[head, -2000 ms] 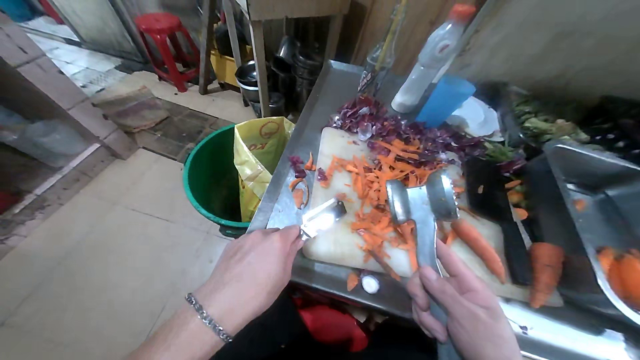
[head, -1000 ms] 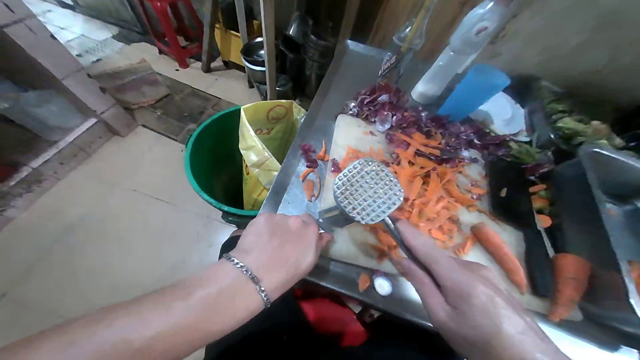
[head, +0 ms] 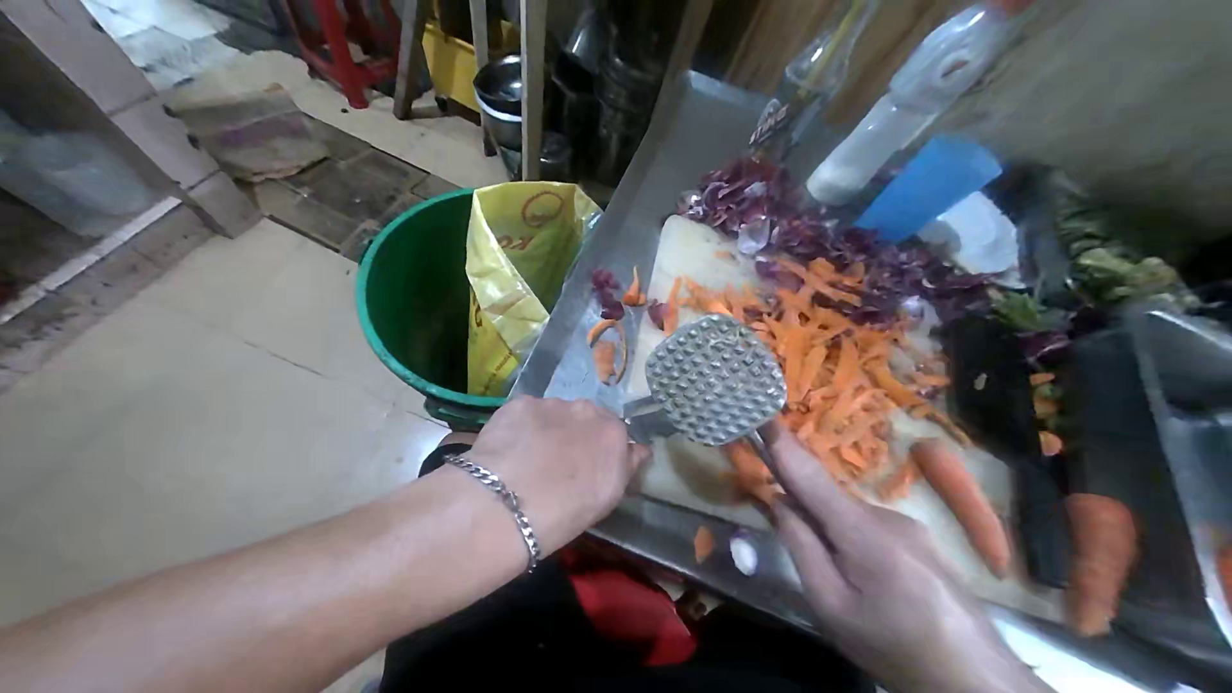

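Observation:
My left hand (head: pixel 563 462), with a chain bracelet at the wrist, is closed round a metal tool (head: pixel 650 421), whose kind I cannot tell; only a short part shows. My right hand (head: pixel 866 558) grips the handle of a metal meat mallet (head: pixel 717 378), its studded face turned up, close beside that tool. Both are over the near left part of a white cutting board (head: pixel 688 255). Orange carrot peelings (head: pixel 828 356) are heaped on the board, with purple onion skins (head: pixel 751 197) behind them. A carrot (head: pixel 962 500) lies on the right of the board.
A green bin (head: pixel 380 318) with a yellow bag (head: pixel 500 298) stands left of the metal counter (head: pixel 602 279). A black-handled knife (head: pixel 1039 520), another carrot (head: pixel 1102 563) and a metal tray (head: pixel 1169 414) are at right. A plastic bottle (head: pixel 900 111) and blue cup (head: pixel 929 188) are behind.
The mallet has turned from edge-on to showing its studded face, and now sits over the tool in my left hand. Both hands have kept their grip.

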